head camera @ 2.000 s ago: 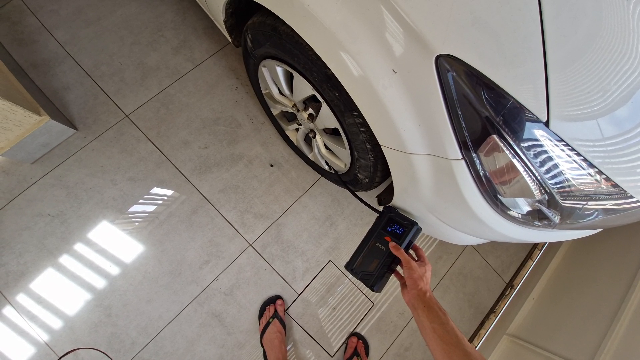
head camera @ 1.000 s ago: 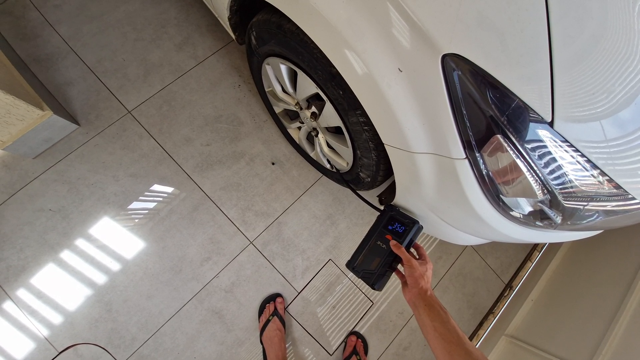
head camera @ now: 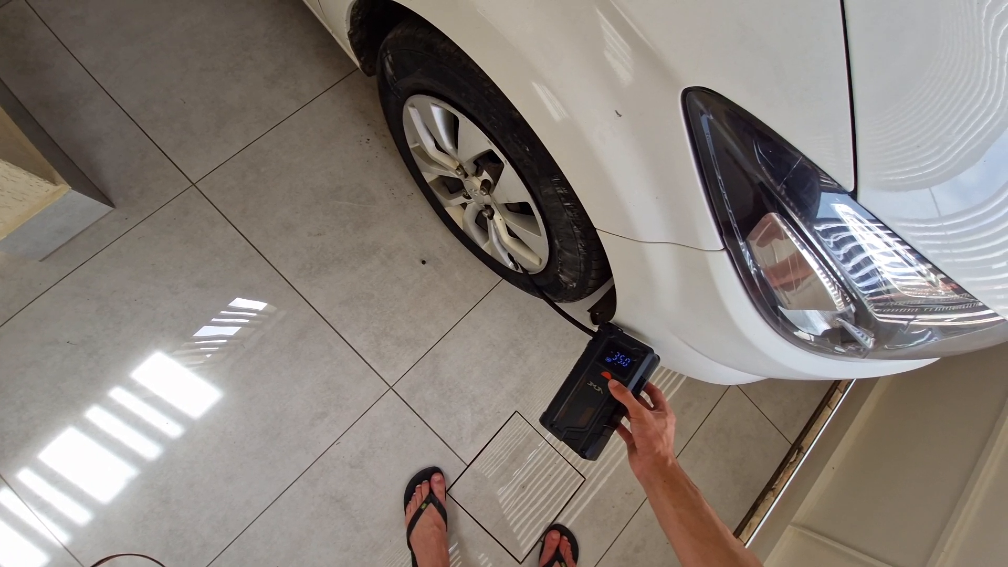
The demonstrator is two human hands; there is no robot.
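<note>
My right hand (head camera: 647, 425) grips a black portable tire inflator (head camera: 600, 391) by its right side, with the thumb near a red button below the lit display. A thin black air hose (head camera: 563, 313) runs from the inflator's top end to the lower rim of the alloy wheel (head camera: 476, 186). The black tire (head camera: 579, 236) belongs to a white car (head camera: 654, 181). The hose's end at the valve is too small to make out. My left hand is out of view.
The car's headlight (head camera: 819, 236) and bumper reach over the right side. Grey floor tiles (head camera: 315, 236) lie below, with a square tile cover (head camera: 516, 487) between my feet in black flip-flops (head camera: 428, 504). A ledge (head camera: 63, 220) stands at the left, and a wall (head camera: 906, 457) at lower right.
</note>
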